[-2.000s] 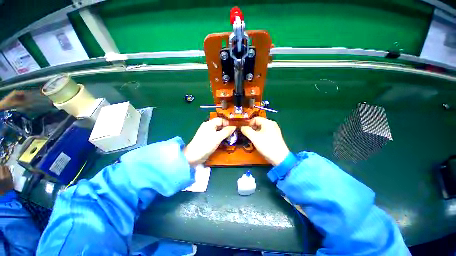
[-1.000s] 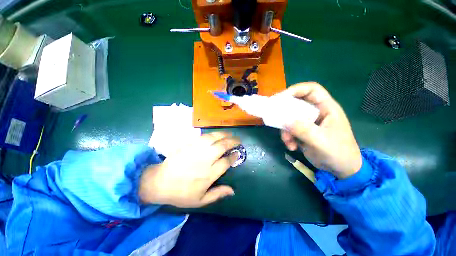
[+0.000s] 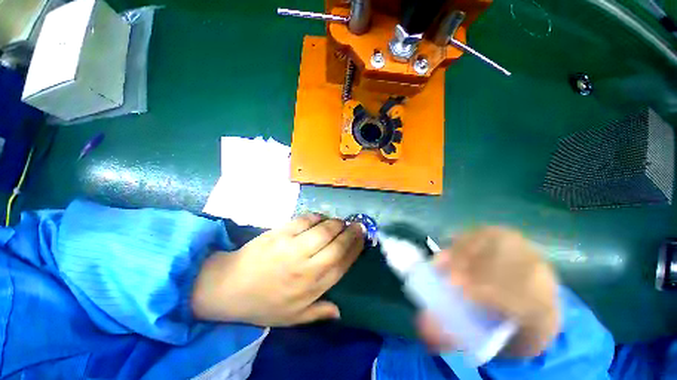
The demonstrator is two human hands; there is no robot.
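Observation:
My left hand (image 3: 286,271) rests low over the green bench, its fingertips on a small round motor part (image 3: 364,228) that lies on the surface. My right hand (image 3: 497,289), blurred, holds a white squeeze bottle (image 3: 438,297) tilted, its tip down at the motor part's right side. Whether the tip touches the part cannot be told. The orange toggle press (image 3: 315,111) stands beyond the hands. Its dark toothed nest (image 3: 373,132) has an open central hole and holds no part.
White wipe (image 3: 256,182) lies left of the press base. White carton (image 3: 78,63) on clear plastic is at upper left, a small purple tip (image 3: 91,145) below it. Mesh block (image 3: 612,167) and a loose small part (image 3: 582,83) are at right. A dark object (image 3: 666,265) sits at the right edge.
The right hand took up the bottle, then brought it from before the press down to the motor part. The left hand left the press and now steadies the part on the bench. The view tilted down.

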